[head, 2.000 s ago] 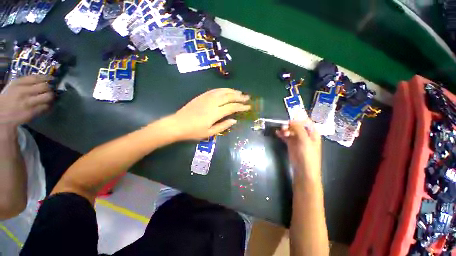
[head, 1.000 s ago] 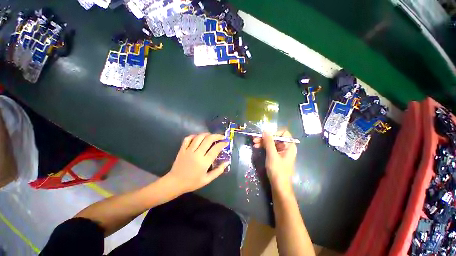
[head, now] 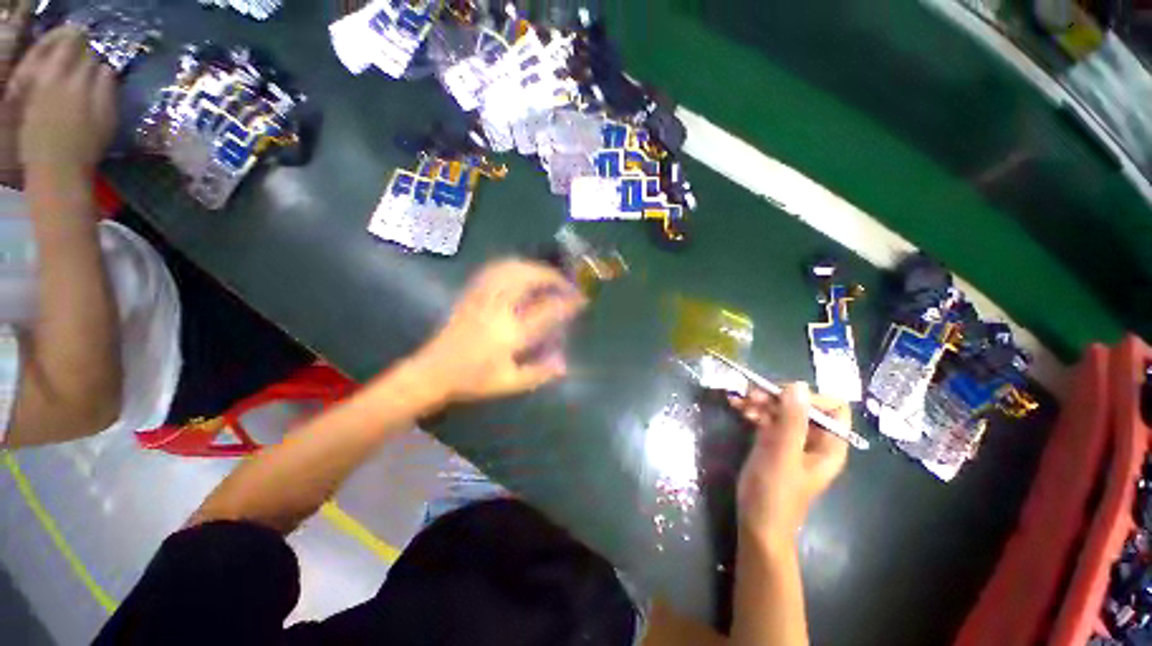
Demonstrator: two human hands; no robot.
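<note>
My left hand [head: 505, 331] is blurred and holds a circuit board whose orange flex cable end [head: 594, 270] shows blurred beyond the fingers; most of the board is hidden. My right hand [head: 793, 454] holds a slim white pointed tool [head: 828, 423], its tip at the yellow film square [head: 710, 328] on the bench. Small red and white specks [head: 673, 515] lie below the film beside a bright glare. A single board [head: 834, 348] lies right of the film.
Fanned board piles lie at the far side [head: 606, 183], the left [head: 427, 208] and the right [head: 912, 366]. A red tray [head: 1055, 505] with dark parts stands at the right edge. A co-worker's hand [head: 63, 107] is at the far left. A pale edging strip [head: 783, 183] borders the bench.
My left hand has lifted the board and moved it away from the tool, towards the far piles. My right hand has moved right, its tool tip now by the yellow film. The view has shifted.
</note>
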